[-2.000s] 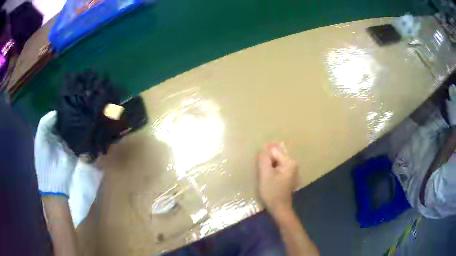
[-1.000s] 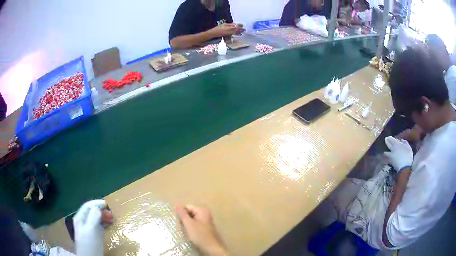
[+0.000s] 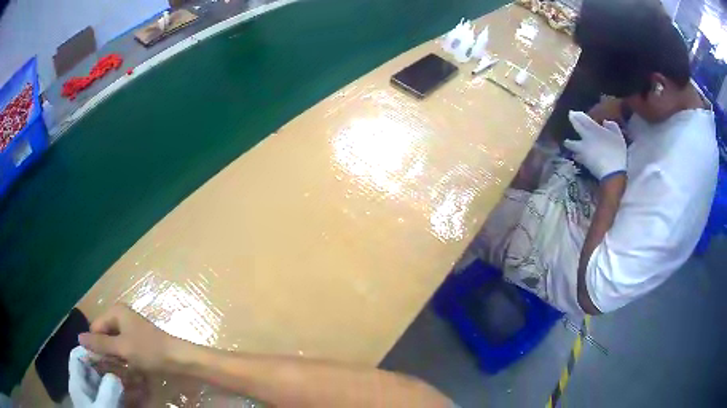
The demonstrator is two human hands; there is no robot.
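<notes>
My right hand (image 3: 119,343) is bare and reaches across to the lower left of the tabletop (image 3: 295,263). Its fingers are bent and close to my left hand (image 3: 92,382), which wears a white knit glove and is partly cut off by the picture's edge. The hands meet or overlap; whether anything small is between the fingers cannot be told. A flat dark object (image 3: 62,355) lies beside them at the table's left edge. No black spiky part is clearly visible.
A green belt (image 3: 199,111) runs along the table's far side. A phone (image 3: 424,76), white bottles (image 3: 465,41) and a thin stick (image 3: 510,89) lie at the far end. A seated person (image 3: 638,183) is at the right; a blue crate (image 3: 494,319) stands on the floor.
The view has swung right. My right hand has moved left to my gloved hand. The black spiky part, on the belt a second ago and earlier at my left hand, is out of clear view.
</notes>
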